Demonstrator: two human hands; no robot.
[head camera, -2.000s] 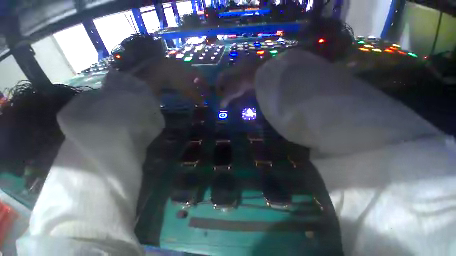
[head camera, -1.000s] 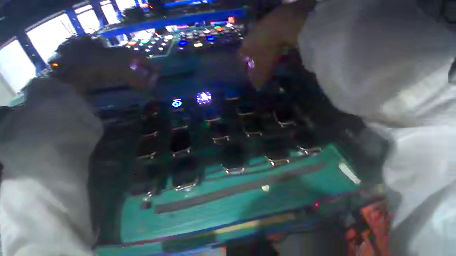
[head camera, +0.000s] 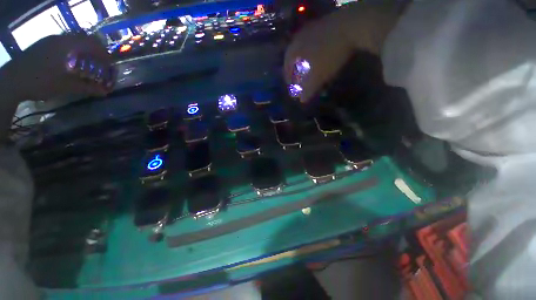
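Dark smartwatch bodies (head camera: 267, 173) lie in rows on the green shelf mat (head camera: 235, 252). One at the left shows a blue ring (head camera: 154, 163); another in the back row shows a white-violet pattern (head camera: 227, 102). My left hand (head camera: 73, 67), at the upper left, is closed around several watch bodies with violet-lit edges. My right hand (head camera: 320, 55), at the upper centre right above the back rows, has two white-violet lit watch bodies at its fingers. Both hands are dark and blurred, so the exact grips are hard to see.
Dark cables (head camera: 35, 114) lie at the left. A dark strip (head camera: 276, 214) lies near the mat's front. Orange-red trays (head camera: 438, 255) stand below at the lower right. A blue rack rail (head camera: 158, 20) and many small lights are behind.
The view has shifted over the shelf. My hands have moved apart, the left one to the far left. Lit watch bodies now show in both hands, and a blue ring shows on a left-hand watch.
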